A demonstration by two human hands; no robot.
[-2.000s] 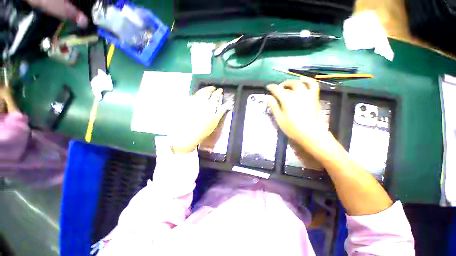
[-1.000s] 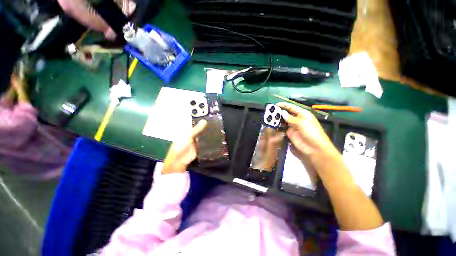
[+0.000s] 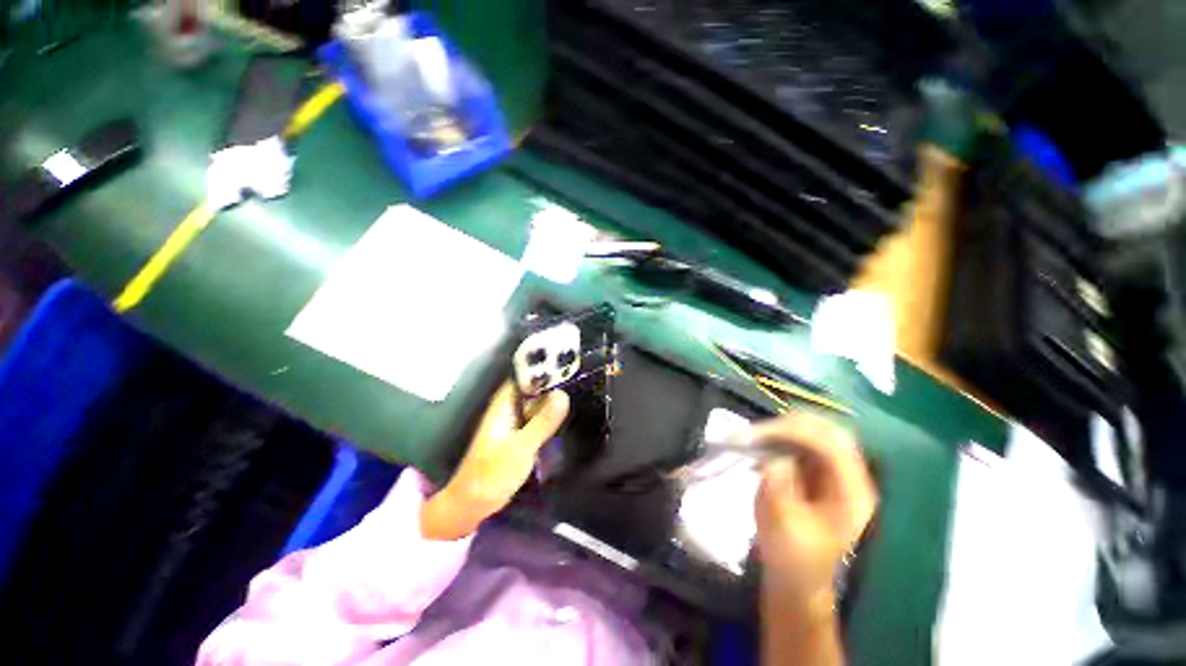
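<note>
My left hand (image 3: pixel 488 471) grips an open-back phone (image 3: pixel 548 355) upright over the left part of the black phone tray (image 3: pixel 627 436). The phone's pale camera block with dark round lenses faces up, and my thumb lies below it. My right hand (image 3: pixel 817 494) is curled over the tray's right part, beside a white-backed phone (image 3: pixel 723 510). A blurred thin greyish shape shows at its fingertips; whether it is held I cannot tell. The view is tilted and blurred.
A white sheet (image 3: pixel 410 302) lies left of the tray. Behind it are a blue parts box (image 3: pixel 436 154) and a black electric screwdriver (image 3: pixel 709 286). A yellow-orange stick (image 3: pixel 804 393) and crumpled tissue (image 3: pixel 858 336) lie beyond my right hand. Black stacked trays (image 3: pixel 676 150) stand behind; papers (image 3: pixel 1021 553) lie right.
The view has turned and shifted right. My left hand now grips a phone raised over the tray. My right hand has moved from the middle phone to the tray's right part.
</note>
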